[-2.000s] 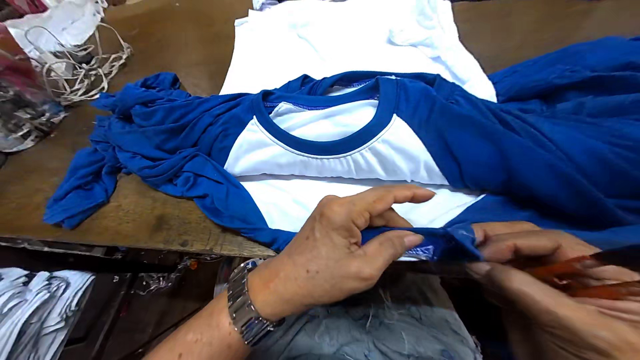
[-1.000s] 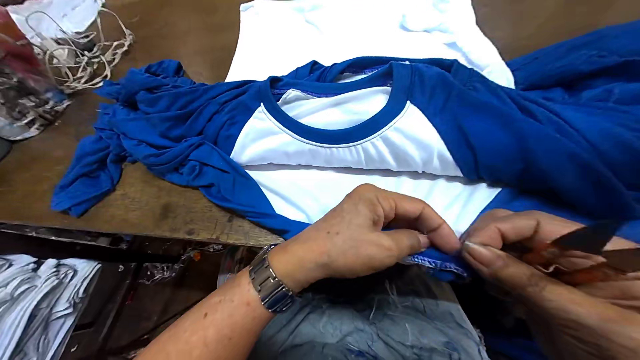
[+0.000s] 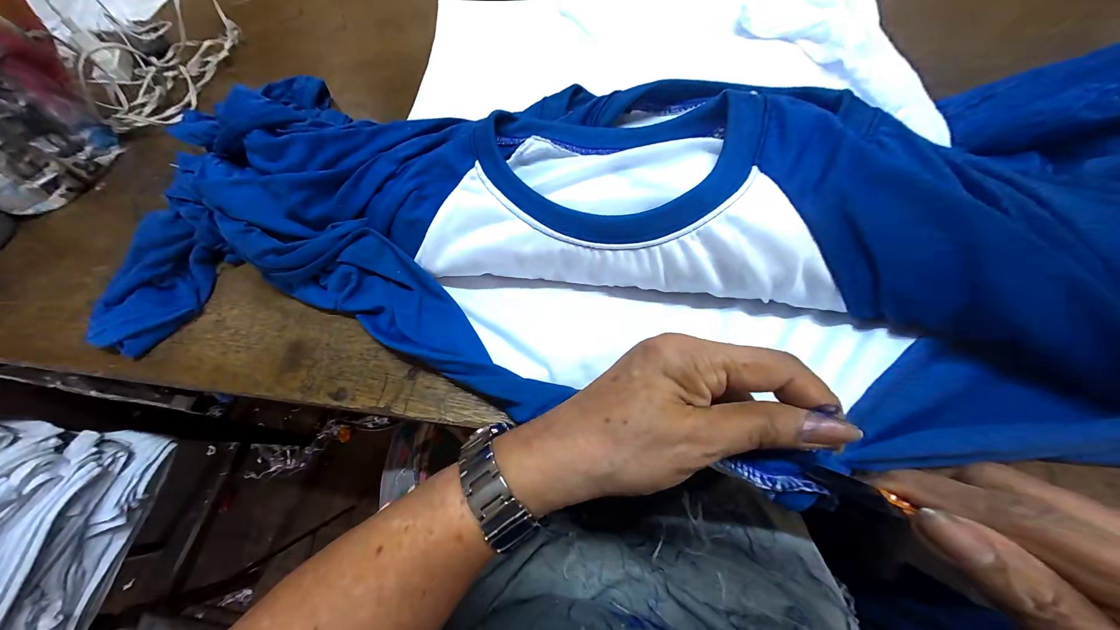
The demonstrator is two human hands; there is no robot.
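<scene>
Blue-and-white raglan shirts (image 3: 612, 229) lie layered across the table, their ribbed collars toward the far side. Thumb and index finger of my left hand (image 3: 691, 420) pinch the blue cloth close to a seam with purple-white overlock stitching (image 3: 774, 477), at the near edge. A metal watch sits on that wrist. At the lower right, my right hand (image 3: 1006, 534) holds a dark, pointed tool with orange parts (image 3: 892, 500), probably thread snips; its tip is beside the seam. Fingers and cloth hide much of the tool.
White fabric (image 3: 665, 44) lies behind the shirts. Tangled cord (image 3: 157, 74) and a clear plastic bag (image 3: 48, 131) are on the wooden table (image 3: 289, 350) at left. Folded pale cloth (image 3: 70, 516) is below the table edge. Grey cloth (image 3: 647, 569) covers my lap.
The right hand has drawn back from the left fingertips, and the dark tool now points at the seam. One second ago both hands' fingertips met at the cloth.
</scene>
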